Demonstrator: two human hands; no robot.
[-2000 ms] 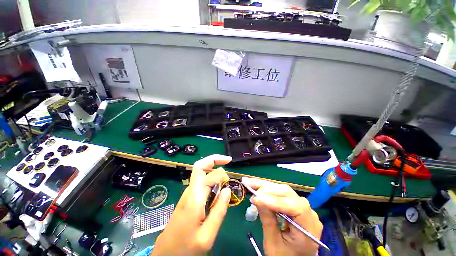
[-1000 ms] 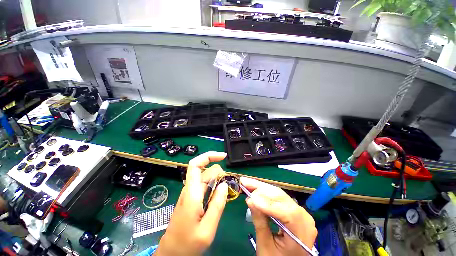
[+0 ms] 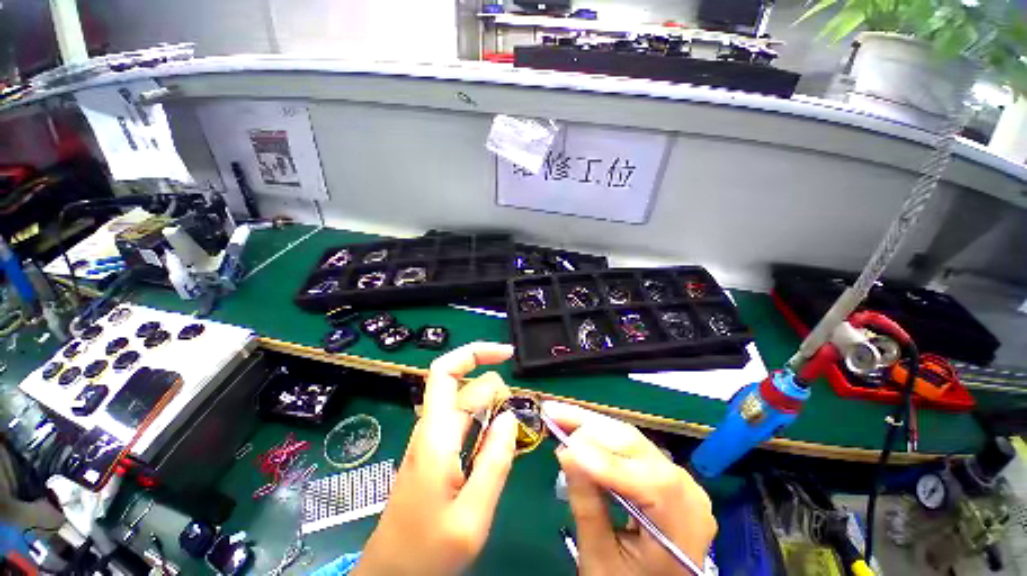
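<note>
My left hand (image 3: 451, 478) holds a small round watch case (image 3: 525, 421) upright between thumb and fingers, above the green mat. The case is dark with a gold or yellow inside. My right hand (image 3: 631, 478) holds a thin silver pen-length tool, likely tweezers (image 3: 644, 520), like a pen. The tool's tip is at the right rim of the case; whether it touches an inner part is hidden. My fingers cover the left side of the case.
Black compartment trays (image 3: 631, 358) with watches stand on the raised green shelf (image 3: 473, 366). Loose watch units (image 3: 394, 335) lie before them. A blue air-line tool (image 3: 749, 422) hangs at right. A round dish (image 3: 353, 441), red wires (image 3: 282, 459) and a perforated plate (image 3: 347, 495) lie left.
The case has turned and tilted slightly in my left fingers, showing less of its gold ring. My right hand and tool have moved slightly left and down since the oldest frame.
</note>
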